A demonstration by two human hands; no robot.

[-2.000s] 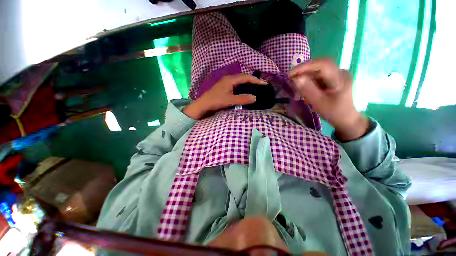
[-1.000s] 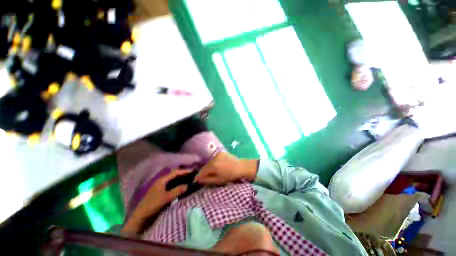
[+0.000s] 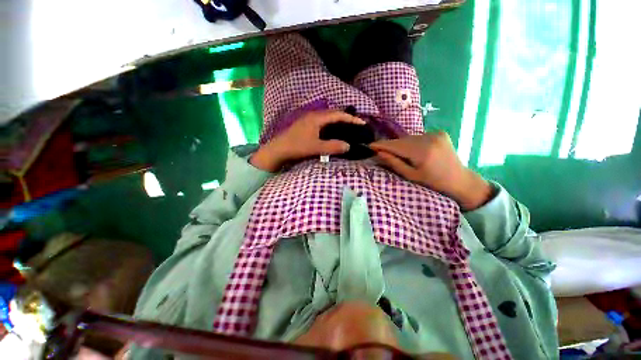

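A small black plush penguin (image 3: 346, 133) lies over the lap, its black back showing. My left hand (image 3: 303, 138) grips it, thumb and fingers around its side. A tiny white tag (image 3: 324, 159) sticks out below my left thumb. My right hand (image 3: 420, 163) is at the right side of the toy, its fingertips pinched together against the black plush. A needle or thread is too fine to make out. The toy's belly and beak are hidden.
A white table (image 3: 133, 35) curves across the upper left, with part of another black penguin (image 3: 226, 8) at its edge. A cardboard box (image 3: 98, 271) is at lower left, a white sack (image 3: 587, 260) at right. The floor is green.
The head view swung toward the table and window light, then back to the lap. My right hand, raised away from the toy two seconds ago, is now down against it. My left hand still holds the toy.
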